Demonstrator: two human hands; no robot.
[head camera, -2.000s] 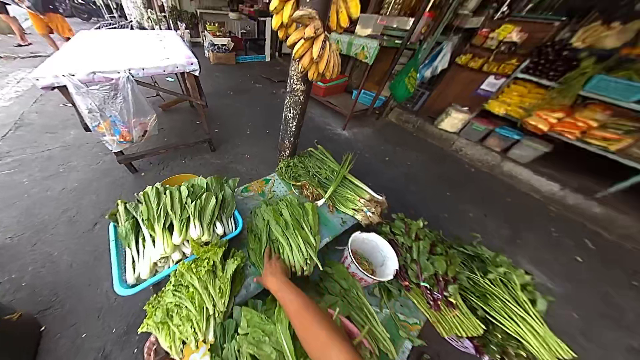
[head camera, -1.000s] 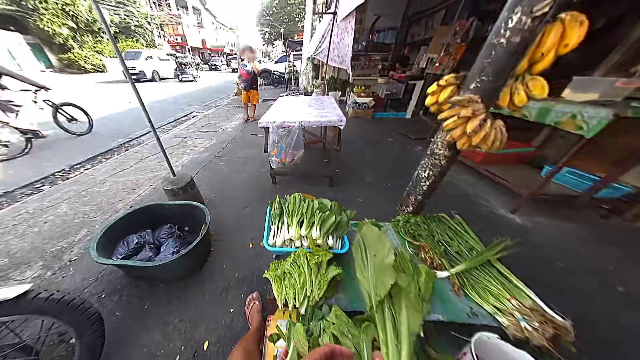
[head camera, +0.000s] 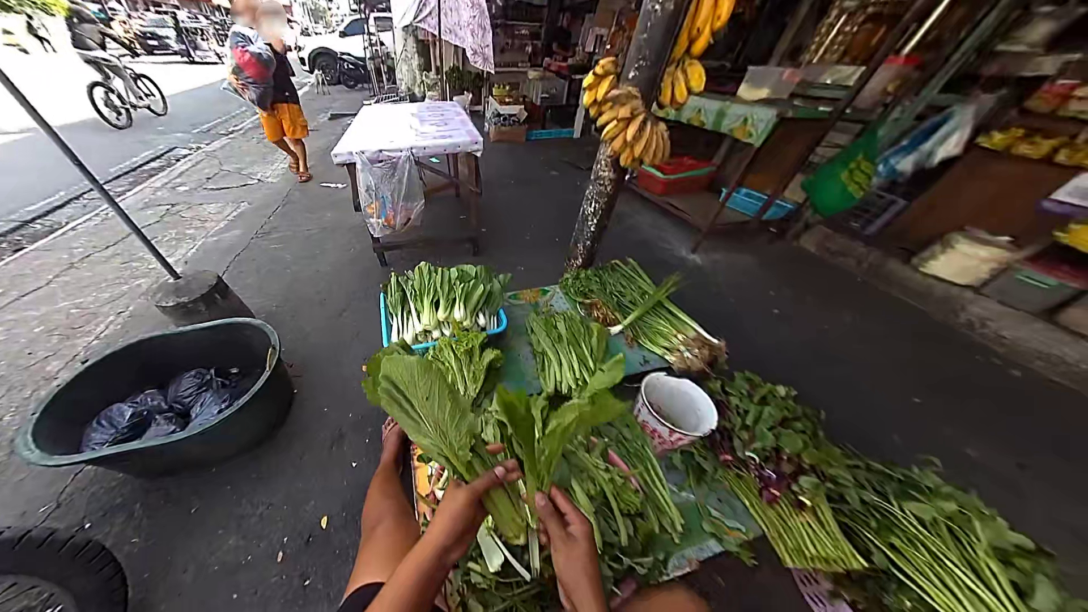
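My left hand (head camera: 463, 510) grips the stalks of broad leafy mustard greens (head camera: 425, 408). Beside it, my right hand (head camera: 568, 544) pinches the base of a smaller leafy bunch (head camera: 544, 433). Past the hands, bok choy (head camera: 446, 297) fills a blue plastic basket (head camera: 503, 321), with a frilly lettuce-like green (head camera: 466, 361) in front of it. Long green leaves (head camera: 568, 350) lie bundled on the table. Rooted green stalks (head camera: 646, 310) lie behind, and a white bucket (head camera: 676, 408) stands to the right. More leafy stems (head camera: 629, 484) lie under and beside my right hand.
Large bundles of leafy stems (head camera: 918, 527) lie at right. A dark tub (head camera: 153, 450) with black bags, a pole base (head camera: 204, 297) and a tire (head camera: 59, 569) are at left. Ahead are a covered table (head camera: 408, 132), a post (head camera: 599, 195) with bananas and a walking person (head camera: 276, 93).
Two seconds ago one hand reached onto the long leaves; now both hands hold greens. The large leaves raised upright a second ago are now lower, tilted left. The view has swung left, then partly back.
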